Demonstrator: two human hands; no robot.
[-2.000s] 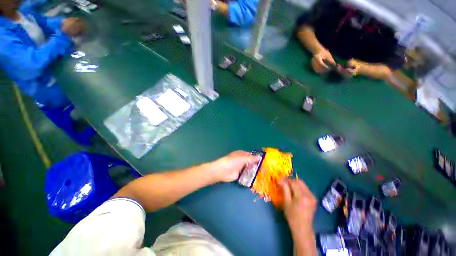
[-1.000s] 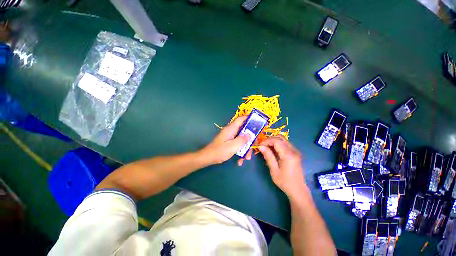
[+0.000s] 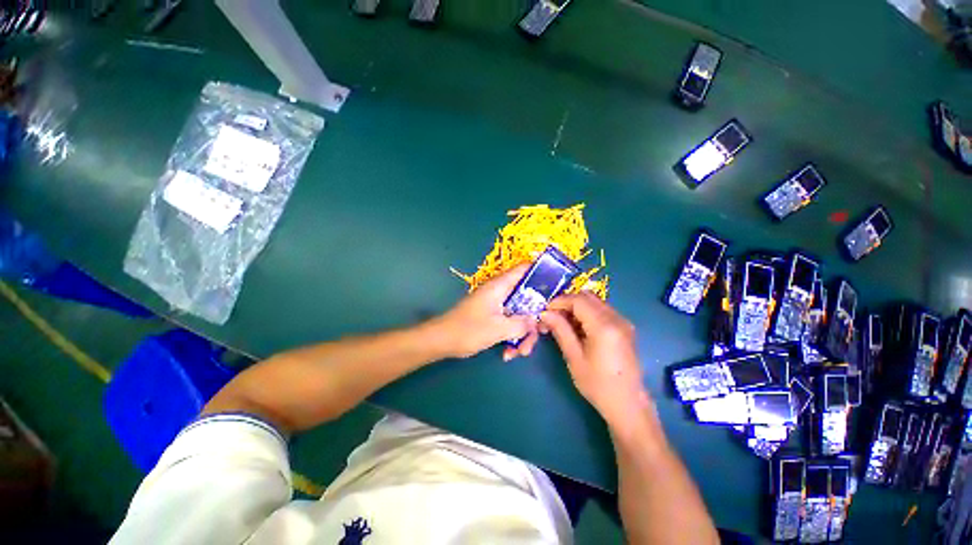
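A part-built phone (image 3: 541, 279) with a dark screen lies tilted in my left hand (image 3: 479, 317), just in front of the loose pile of yellow-orange strips (image 3: 541, 229). My right hand (image 3: 595, 339) has its thumb and fingertips pressed together at the phone's lower right edge. Whether a strip is between those fingertips is hidden. The phone covers the near part of the pile.
Waiting phones (image 3: 755, 303) lie crowded and overlapping at the right. Line phones (image 3: 699, 75) are spaced along the far strip. A clear plastic bag (image 3: 176, 261) with white rectangles and a grey upright (image 3: 288, 53) are at left. A blue stool (image 3: 160, 389) stands below.
Against one second ago, the phone is turned slightly and my right fingertips have closed in on its edge. Earlier my right hand was in the pile. The view has shifted slightly.
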